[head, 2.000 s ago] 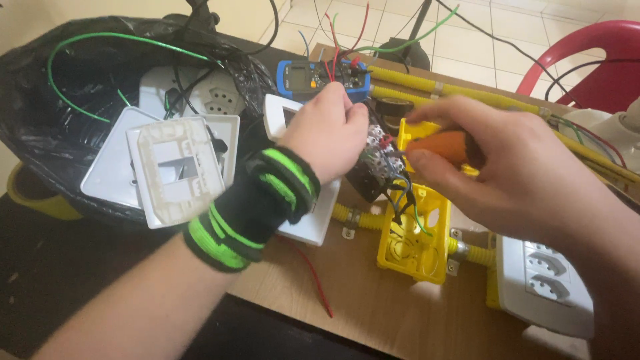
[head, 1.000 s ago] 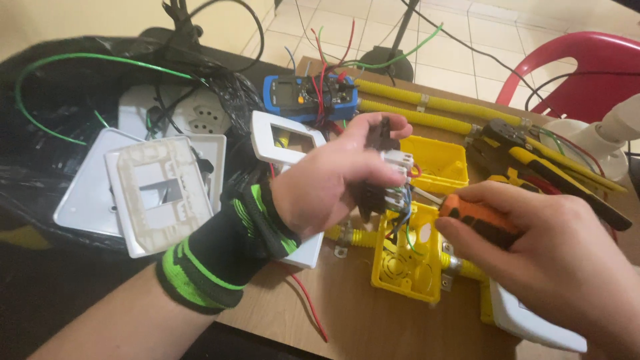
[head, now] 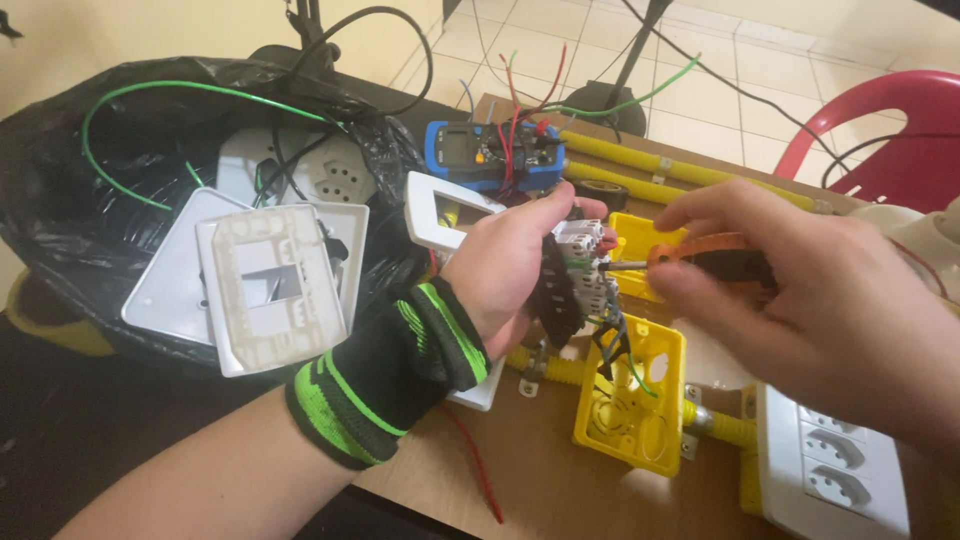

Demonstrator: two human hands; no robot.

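My left hand, with a black and green wrist support, holds a wired electrical module assembly with white terminals on a black frame. My right hand grips an orange and black screwdriver, its tip at the terminals, beside a green wire. Below them a yellow electrical box lies open, with dark and green wires hanging over it. Another yellow box is partly hidden behind both hands. A white cover frame is left of the assembly, near a blue multimeter.
White plates and a socket plate lie on a black plastic bag at left. Yellow corrugated conduit crosses the wooden table. A white triple socket sits lower right. A red chair stands beyond.
The screwdriver tip now meets the terminals higher on the assembly than one second ago. Two seconds ago my left fingers were pointing up at the wires; now they wrap around the black frame.
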